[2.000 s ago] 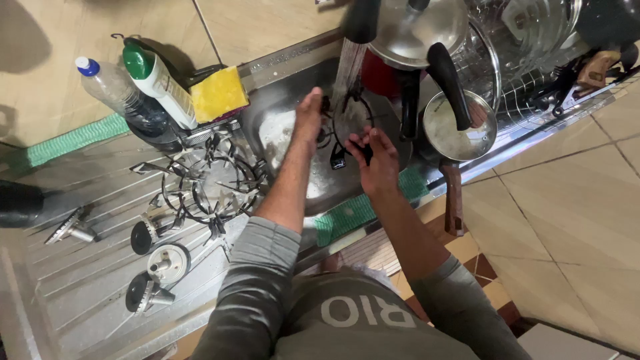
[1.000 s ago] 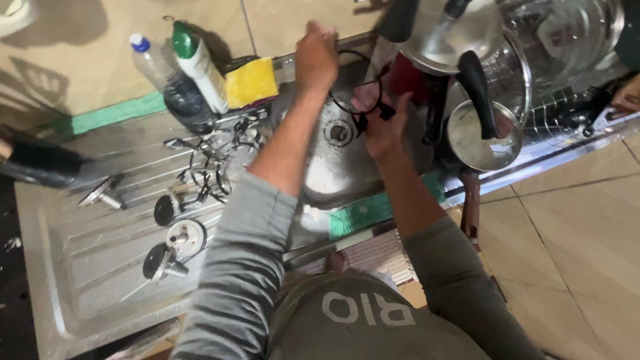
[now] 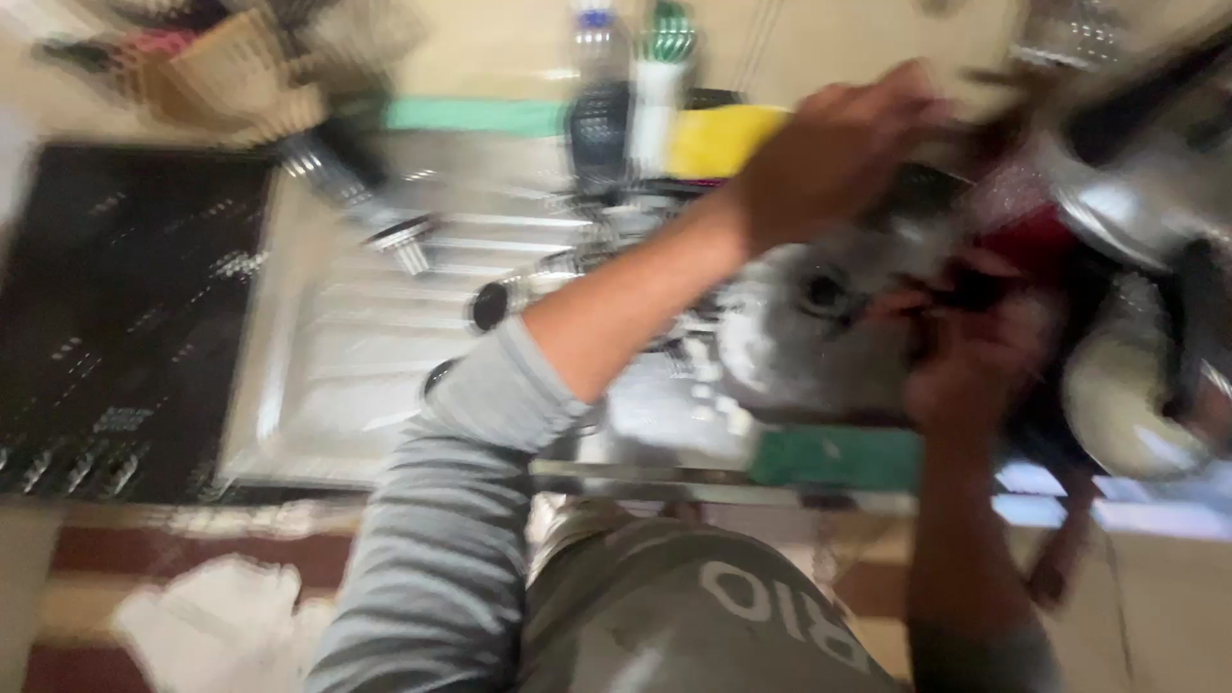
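Note:
Motion blur covers the whole view. My left hand (image 3: 847, 159) is over the back of the steel sink basin (image 3: 818, 356), beside the yellow sponge (image 3: 722, 140); whether its fingers hold anything is unclear. Over the basin's right side, my right hand (image 3: 982, 351) grips a dark piece, seemingly the black wire pan support (image 3: 967, 284) of a gas hob. Other wire pan supports (image 3: 626, 226) lie on the ribbed drainboard, partly behind my left forearm. Near them are a black burner cap (image 3: 489, 306) and a metal burner part (image 3: 402, 241).
A dark bottle with a blue cap (image 3: 599, 125) and a white bottle with a green cap (image 3: 656, 106) stand behind the drainboard. Pots and a light-coloured pan (image 3: 1121, 395) crowd the right. A black hob surface (image 3: 115, 318) lies at left; a green strip (image 3: 837, 457) edges the sink.
The view has swung left, bringing in the black hob surface. In the earlier frames a black wire ring showed clearly at my right hand; now it is blurred.

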